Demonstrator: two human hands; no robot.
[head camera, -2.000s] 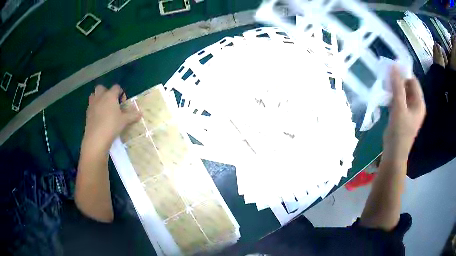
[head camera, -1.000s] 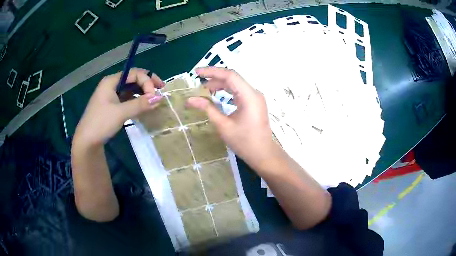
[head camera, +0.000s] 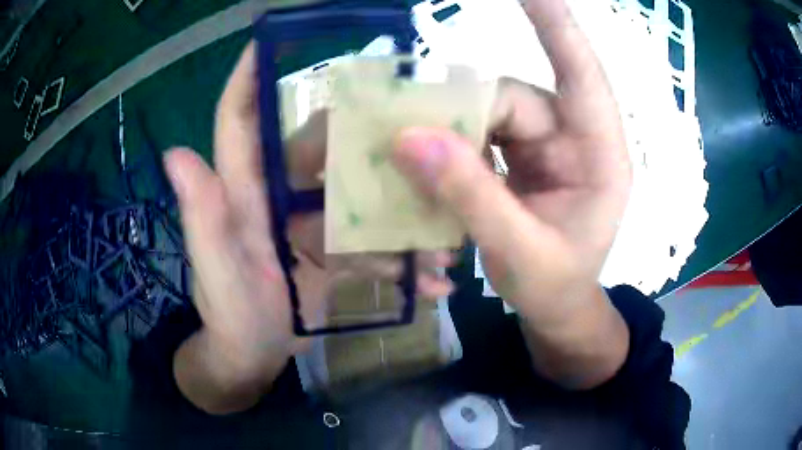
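Observation:
A dark blue plastic frame (head camera: 271, 149) with a crossbar is held upright close to the camera. My left hand (head camera: 242, 255) holds it from its left side and behind, with some fingertips showing past its lower right side. My right hand (head camera: 545, 185) holds a tan-yellow adhesive piece (head camera: 369, 185) with green marks, thumb on its face. The piece overlaps the frame's right part; whether it touches the frame I cannot tell. Both are slightly blurred. The adhesive sheet stack (head camera: 378, 343) lies below, mostly hidden by the hands and frame.
An overexposed white pile of waste sheets (head camera: 655, 202) lies at the right. A tangled heap of dark frames (head camera: 97, 264) is at the left. A grey-white rail (head camera: 114, 97) curves across the upper left, with pale-outlined frames (head camera: 53, 94) beyond. A red object (head camera: 725, 274) is at the right.
The dark frame has come up from beside my left hand to close before the camera. My right hand has lifted an adhesive piece off the stack and brought it to the frame.

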